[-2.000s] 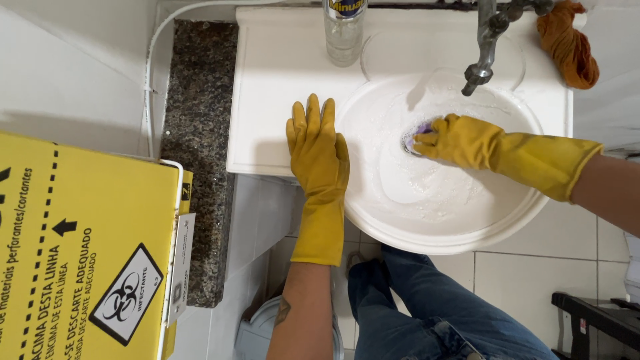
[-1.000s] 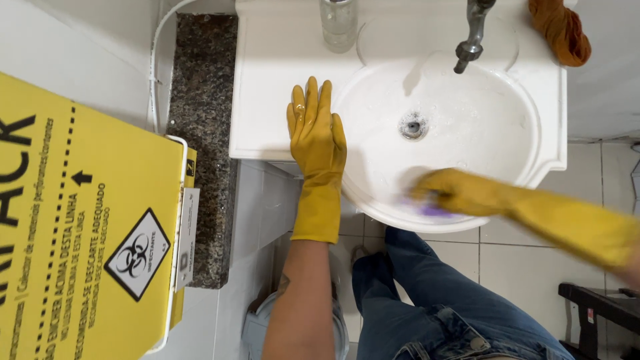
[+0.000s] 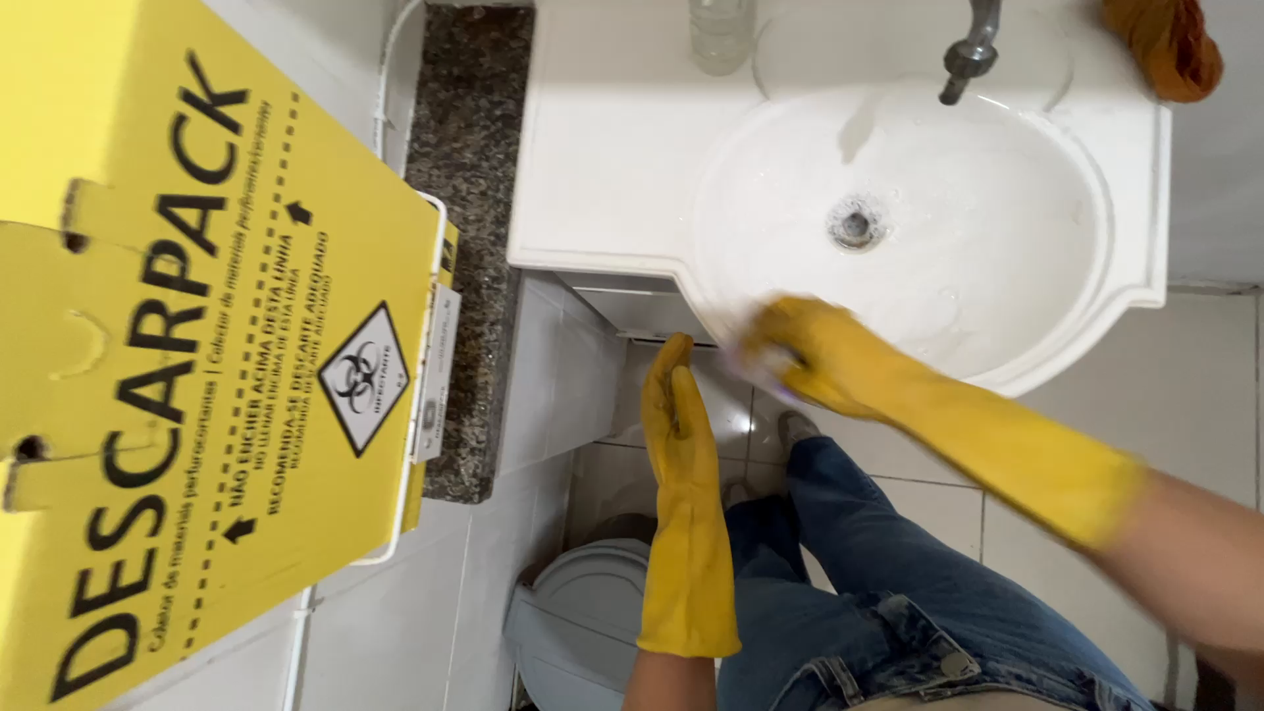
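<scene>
My right hand (image 3: 805, 351), in a yellow rubber glove, is curled at the near left rim of the white washbasin (image 3: 997, 257). It grips a purple cleaning pad (image 3: 765, 380), mostly hidden and blurred by motion. My left hand (image 3: 681, 405), gloved the same way, is held below the counter's edge, left of the right hand, with nothing seen in it. Wet streaks and suds lie in the bowl around the metal drain (image 3: 855, 227). Over the bowl's far side hangs a metal faucet (image 3: 970, 57).
A clear bottle (image 3: 721, 35) and an orange-brown cloth (image 3: 1170, 49) sit on the basin top. At left, a yellow sharps disposal box (image 3: 227, 326) in a white wire holder stands by a granite ledge (image 3: 464, 158). Below is a grey lidded bin (image 3: 583, 622).
My right hand has moved from the drain to the basin's near left rim. My left hand has left the countertop's edge and dropped below it, nearer to me.
</scene>
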